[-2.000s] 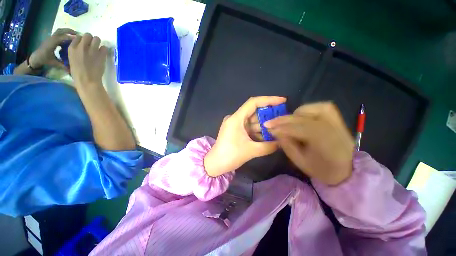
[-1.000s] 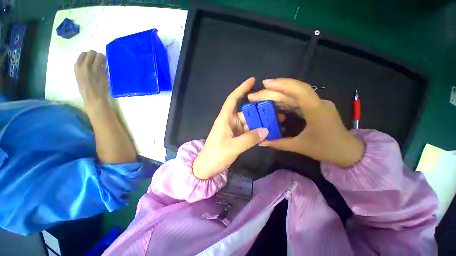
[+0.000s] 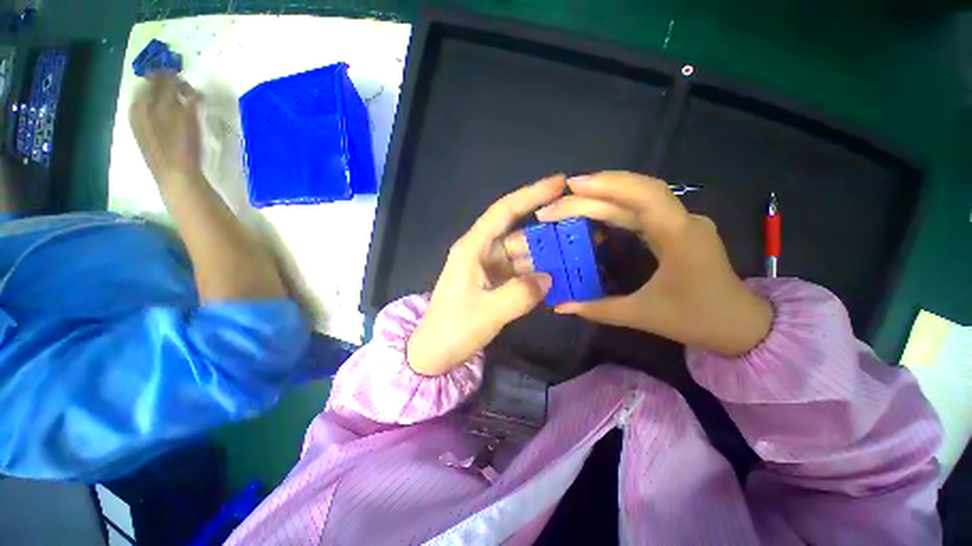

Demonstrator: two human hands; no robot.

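Observation:
Two blue plastic units are held side by side, touching, above the black work tray (image 3: 512, 117). My left hand (image 3: 474, 283) is shut on the left blue unit (image 3: 545, 256), with the thumb on its lower face. My right hand (image 3: 682, 261) is shut on the right blue unit (image 3: 580, 261), with fingers along the top and the thumb at the lower edge. Small dark marks show on the faces turned to me. The far sides of the units are hidden.
A red and white pen (image 3: 773, 237) and a small pale metal piece (image 3: 685, 189) lie in the tray's right section. At left, a person's hand (image 3: 168, 128) is over a white mat (image 3: 304, 240) with a blue bin (image 3: 298, 139). Pale paper (image 3: 938, 352) lies at right.
The two units have gone from overlapping in my hands to side by side. My right hand has moved from over the units to their right side. The neighbour's hand has moved towards the mat's back.

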